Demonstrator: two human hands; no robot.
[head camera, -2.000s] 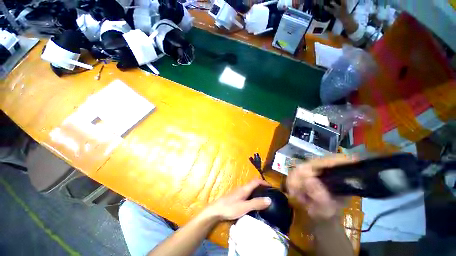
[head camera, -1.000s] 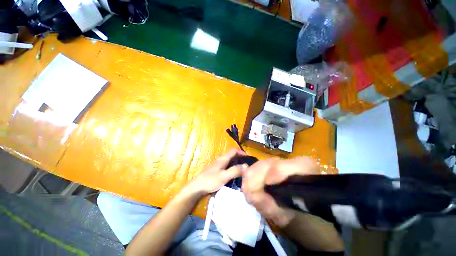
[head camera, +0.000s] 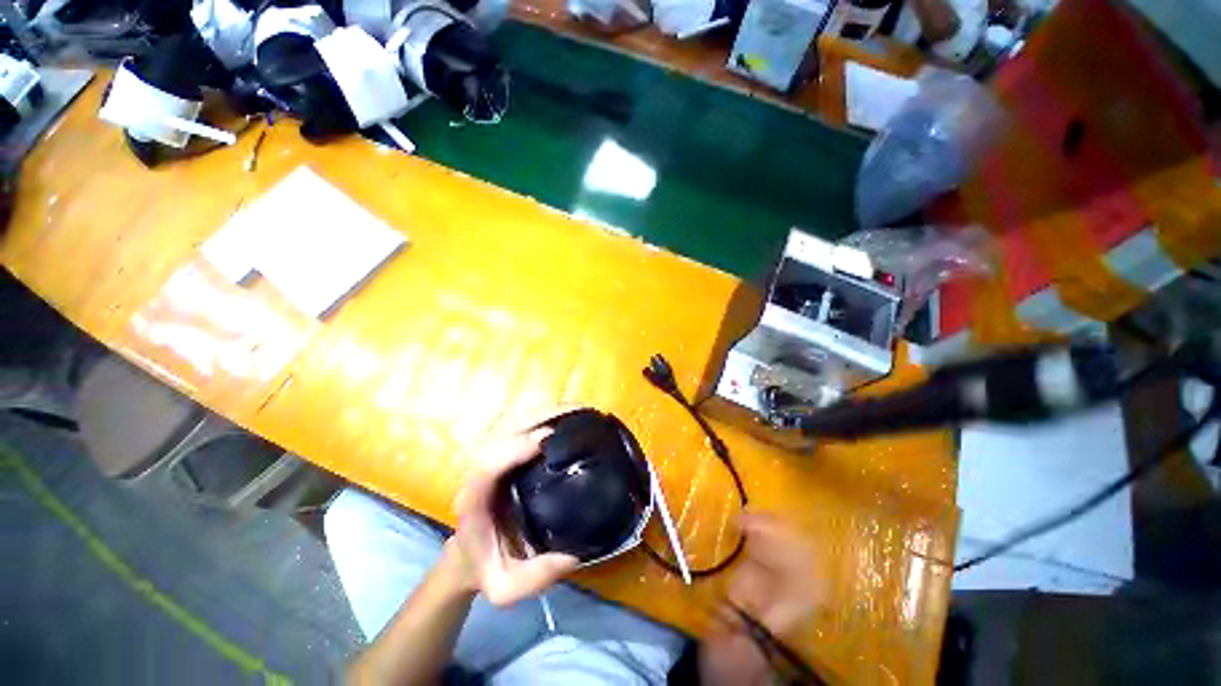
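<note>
My left hand (head camera: 502, 536) grips the left side of the black camera head (head camera: 583, 485), near the bench's front edge. A pale rim runs round the head and a flat white antenna (head camera: 670, 516) sticks out at its right. A black pigtail cable (head camera: 723, 456) with a forked plug curves over the orange top beside the head. My right hand (head camera: 770, 590) is blurred, low and right of the head, with black cable at its fingers; whether it grips the cable is unclear. The electric screwdriver (head camera: 984, 391) hangs at right, out of both hands, its tip near the screw feeder (head camera: 837, 315).
White sheets (head camera: 308, 241) lie on the bench (head camera: 455, 349) at left. Several white-and-black cameras (head camera: 301, 74) are piled at the back left beside the green belt (head camera: 696, 174). A crumpled plastic bag (head camera: 924, 148) and a red-topped box (head camera: 1071, 148) are at the back right.
My right hand has let go of the screwdriver and moved down to the right of the head. The camera head has been turned, with its black rounded side now facing up.
</note>
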